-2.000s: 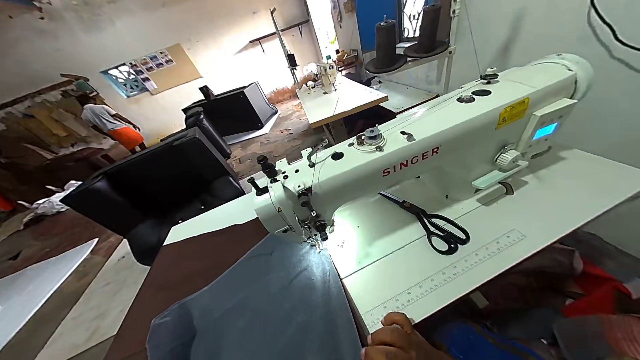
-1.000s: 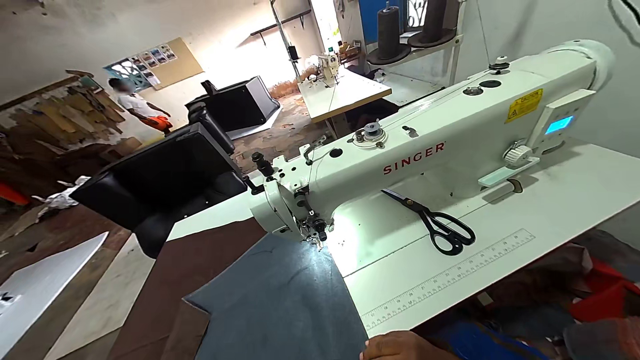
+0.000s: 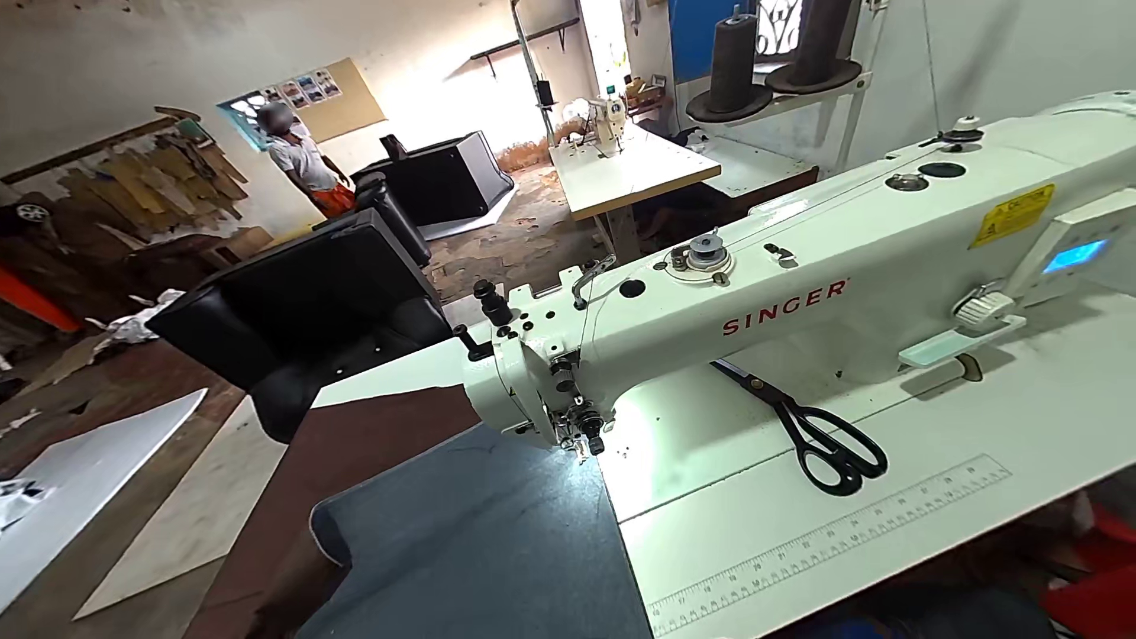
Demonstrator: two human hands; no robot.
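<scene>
Neither of my hands is in view. A white Singer sewing machine [image 3: 781, 293] stands on its white table. Under its lit needle area lies a grey-blue sheet of material [image 3: 497, 532], its left edge curled. Dark brown material [image 3: 382, 435] lies beneath and to the left of it. Black-handled scissors [image 3: 812, 435] rest on the table below the machine arm, blades towards the machine. A printed ruler scale [image 3: 834, 541] runs along the front part of the table.
Black upholstered pieces [image 3: 311, 302] stand beyond the table, with pale boards [image 3: 177, 524] at the left. A second sewing machine [image 3: 608, 124] sits on another table [image 3: 635, 177]. Dark thread cones [image 3: 732, 71] stand at the back right. A person [image 3: 306, 164] stands near the far wall.
The hand seen at the table's front edge has left the view. The grey-blue sheet's left edge now curls over more. The far person has moved and stands more upright.
</scene>
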